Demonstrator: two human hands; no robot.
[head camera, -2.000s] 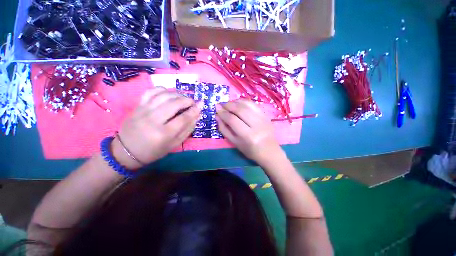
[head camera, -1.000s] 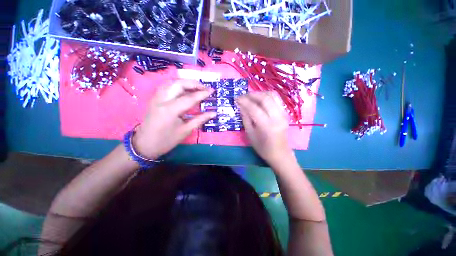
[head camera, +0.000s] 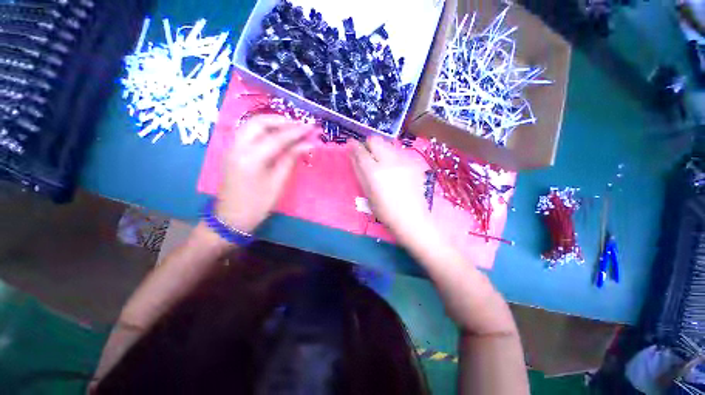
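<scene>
My left hand is blurred, over the left part of the red-pink mat, fingertips beside the red lead wires. My right hand reaches up the mat, its fingertips by the small black components below the white parts box. I cannot tell whether either hand holds anything. The PCB panel is mostly hidden by my right hand and forearm; a dark edge shows to its right.
Loose white strips lie left. A small brown box holds white strips. More red wires lie on the mat's right. Bundled red wires and a blue-handled tool lie further right. Black slotted racks stand far left.
The view has turned and shifted left. Both hands have moved off the middle of the panel, up to the wires and loose black components by the white box.
</scene>
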